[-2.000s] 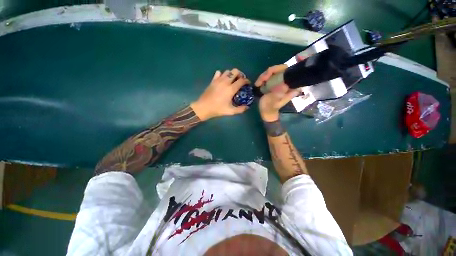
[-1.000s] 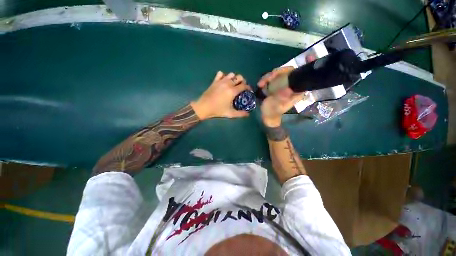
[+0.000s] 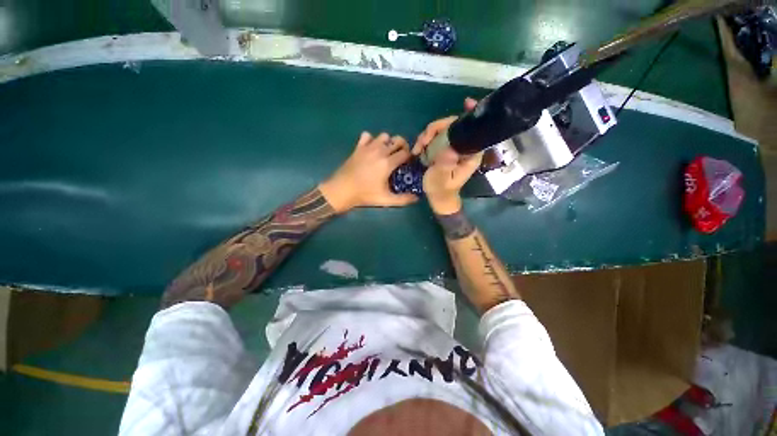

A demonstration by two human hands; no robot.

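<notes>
A dark blue round unit (image 3: 407, 178) with a patterned face lies on the green bench (image 3: 213, 136), gripped by the fingers of my left hand (image 3: 372, 173). My right hand (image 3: 445, 168) is closed around the pale nose of the black electric screwdriver (image 3: 494, 117). The screwdriver slants down from the upper right. Its tip is at the right edge of the unit, close to my left fingers; whether it touches a screw cannot be seen. No screw is visible.
A silver-white screw feeder (image 3: 545, 145) stands right of my right hand, with a clear bag (image 3: 554, 186) in front. A red packet (image 3: 712, 194) lies far right. Beyond the worn white rail (image 3: 298, 53), another blue unit (image 3: 439, 36) with a white cord lies on the green belt.
The screwdriver and my right hand have moved left, nearer the unit, uncovering more of the feeder. The unit on the belt has moved left.
</notes>
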